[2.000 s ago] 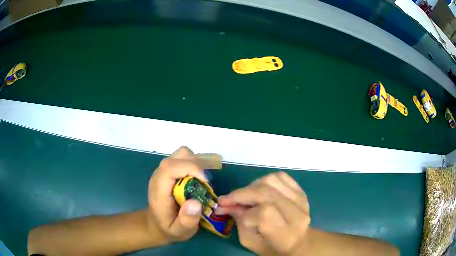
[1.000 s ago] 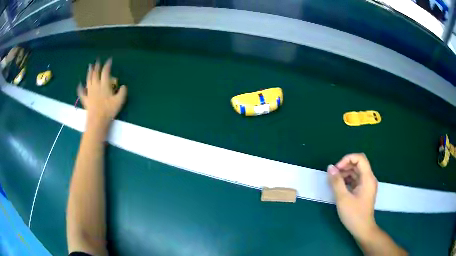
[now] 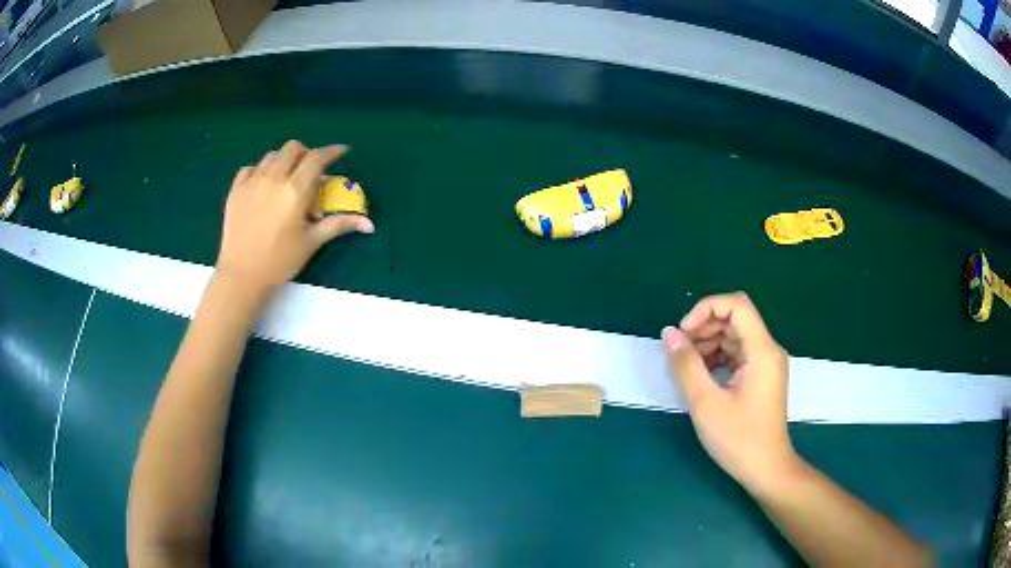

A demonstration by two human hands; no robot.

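My left hand is over the dark green belt at the left, its thumb and forefinger apart around a yellow car body shell. The shell lies partly behind the hand, and a gap shows between it and the forefinger. Contact with the hidden fingers cannot be told. My right hand is above the white rail at the right, fingers curled and thumb tip close to the forefinger, with nothing visible in it. Another yellow shell with blue and white markings lies between the hands, farther up the belt.
A flat yellow chassis lies on the belt at the right, with another car part at the far right. A small yellow car lies far left. A tan piece sits at the white rail. A cardboard box stands beyond the belt.
The shell from my hands at first now lies on the belt in the middle. My left hand reached left, then came back right with the other shell beside it. The view has shifted.
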